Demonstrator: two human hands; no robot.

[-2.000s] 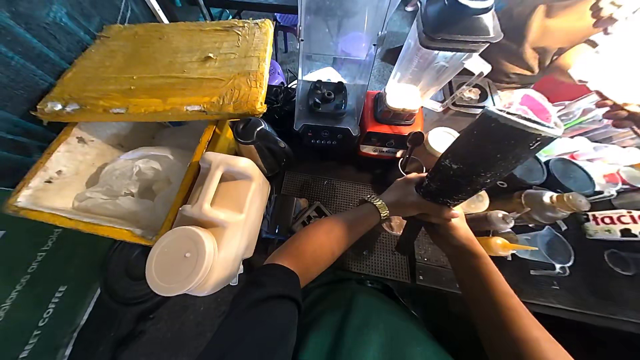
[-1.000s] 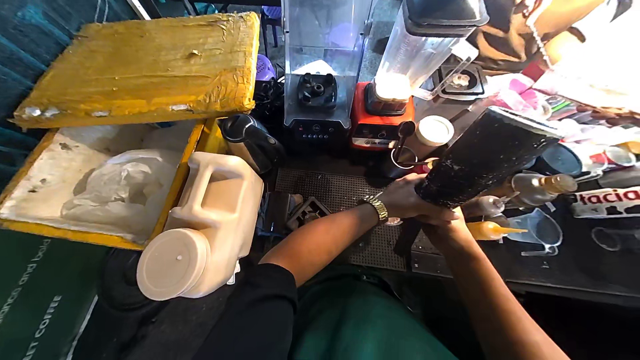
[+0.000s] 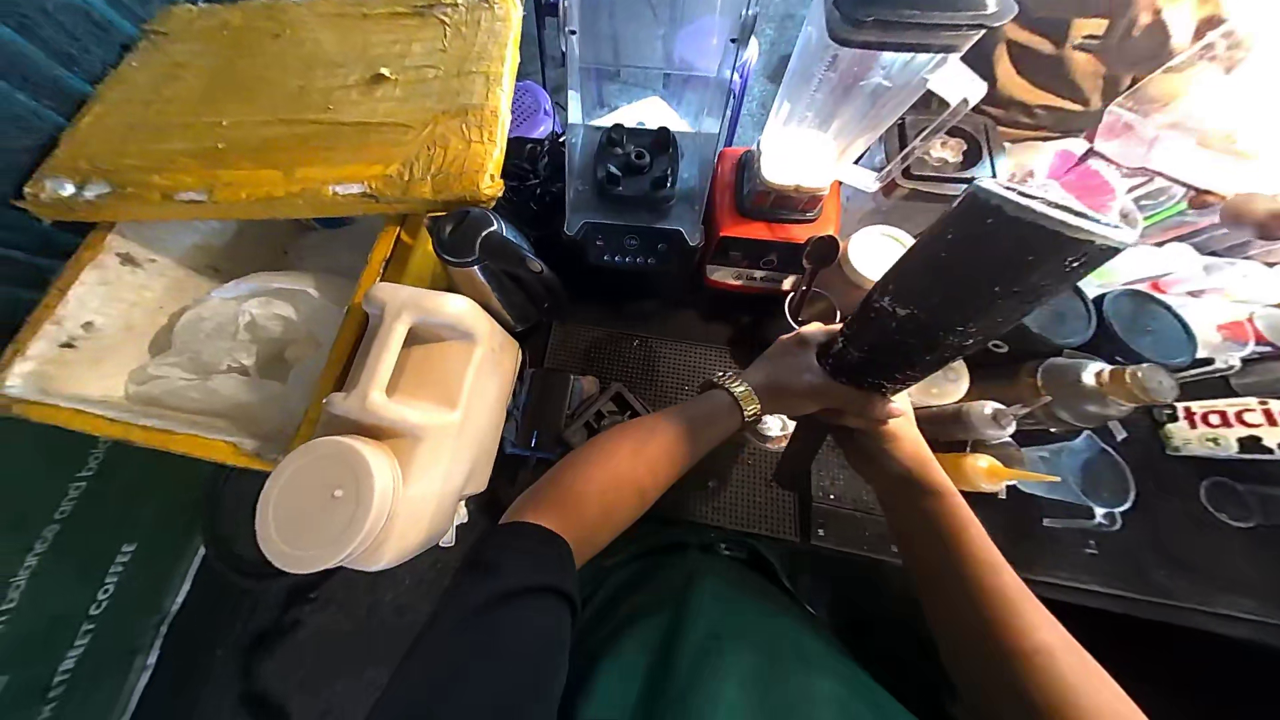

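Both my hands grip the lower end of a scuffed black box-shaped tube [image 3: 970,285], which tilts up to the right. My left hand [image 3: 790,372], with a gold watch [image 3: 738,396] on the wrist, wraps its near end. Beside and partly behind it, my right hand [image 3: 872,412] holds the same end; the fingers are partly hidden. A cup [image 3: 812,308] with a dark spoon [image 3: 820,254] in it stands just beyond my left hand. Near my right hand are squeeze bottles, one with yellow contents [image 3: 985,472], and a clear measuring jug [image 3: 1085,475].
At left, a yellow-taped foam box [image 3: 60,320] holds a white plastic bag, its lid [image 3: 290,110] resting behind. A large beige jug [image 3: 440,400] stands beside an electric kettle [image 3: 490,265]. Behind are a blender base [image 3: 635,235] and a red blender [image 3: 760,245]. Part of another person's hand [image 3: 1250,215] shows at right.
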